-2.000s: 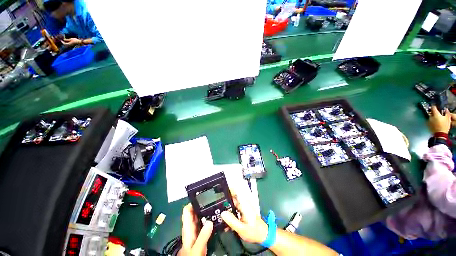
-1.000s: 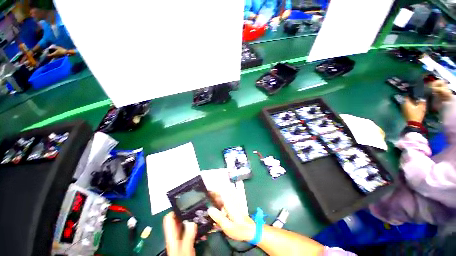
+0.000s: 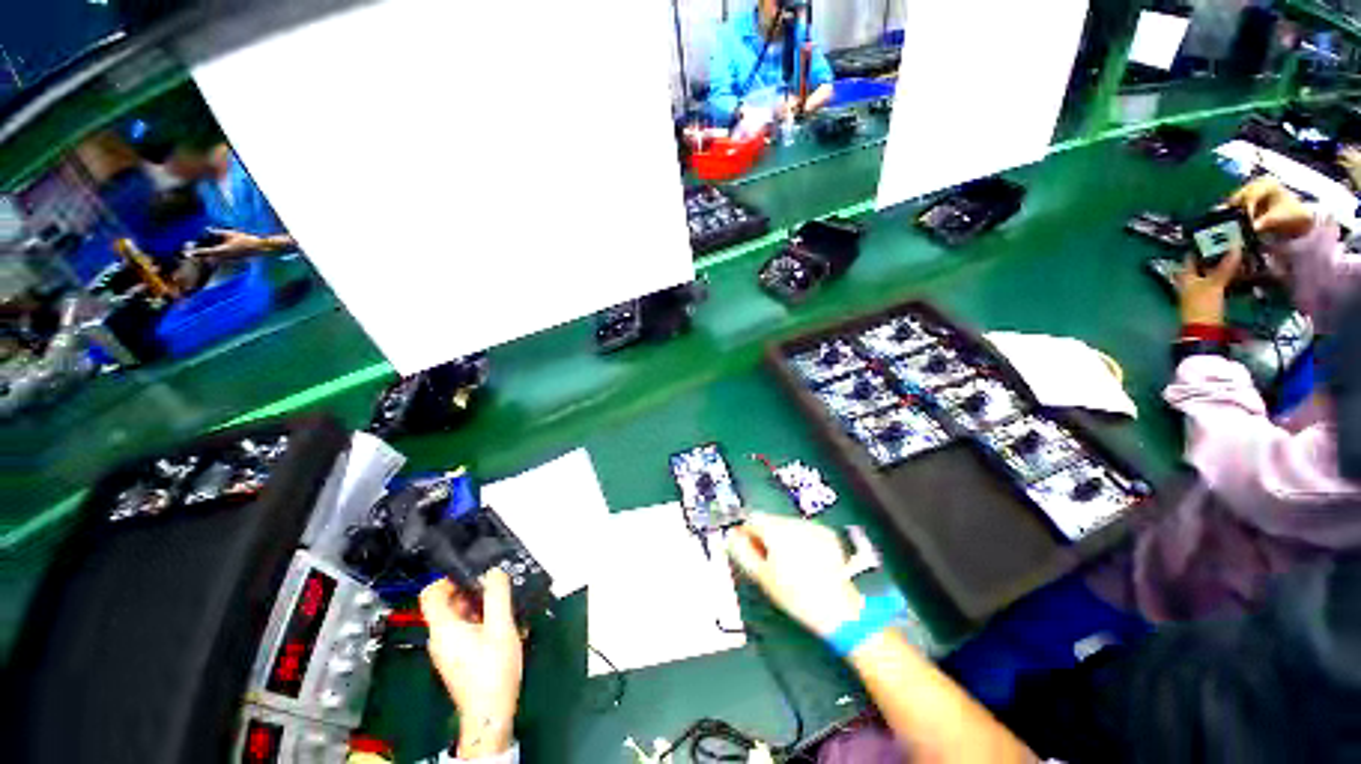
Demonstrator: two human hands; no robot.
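Note:
A black handheld unit (image 3: 517,569) is at the left, beside the blue parts bin (image 3: 460,493). My left hand (image 3: 475,645) holds it from below, blurred; dark shapes overlap at the fingertips. A circuit board assembly (image 3: 706,487) lies at the top edge of a white paper sheet (image 3: 664,597). My right hand (image 3: 799,575) is at the board's lower right end, fingertips close together; whether they grip a lead there is unclear. A small loose board with wires (image 3: 803,487) lies right of the assembly. Thin black test leads (image 3: 717,734) lie at the bottom.
A black component tray (image 3: 955,523) with several boards is on the right, another dark tray (image 3: 164,597) at far left. A power supply (image 3: 317,642) with red digits stands beside it. Dark housings line the bench back below a hanging sheet (image 3: 463,164). Another person's sleeve (image 3: 1254,433) is at right.
The unit, held in both hands over the paper before, is now at the left by the blue bin in my left hand. My right hand has left it for the circuit board assembly. The view has shifted.

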